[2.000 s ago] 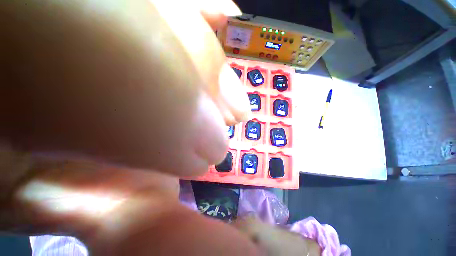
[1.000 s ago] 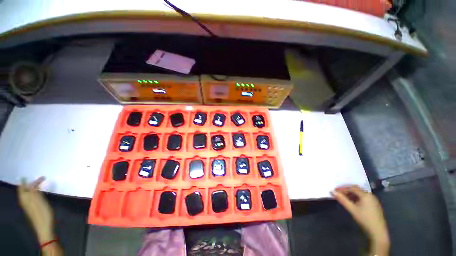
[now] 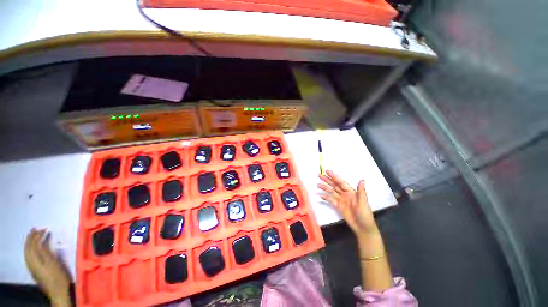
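The red-orange pocketed tray (image 3: 198, 141) lies on the white bench, holding rows of black watch units (image 3: 176, 268). Some faces are lit with white or coloured marks, others are plain black. The two front-left recesses hold no unit. My left hand (image 3: 45, 264) is at the tray's left edge, low in the picture, with nothing seen in it; its fingers are partly blurred together. My right hand (image 3: 351, 201) is right of the tray over the bench, fingers spread, palm showing, empty.
Two boxes with yellow-orange fronts (image 3: 141, 127) stand behind the tray, a pale card (image 3: 155, 88) on top. A yellow-black pen (image 3: 321, 157) lies beyond my right hand. A white shelf (image 3: 240, 36) above bears a red-orange tray (image 3: 336, 8). A dark cable (image 3: 174, 31) hangs from it.
The large blurred hand that covered the view is gone. Since one second ago, the view has shifted and tilted, and my right hand has moved inward over the bench beside the tray, fingers spread.
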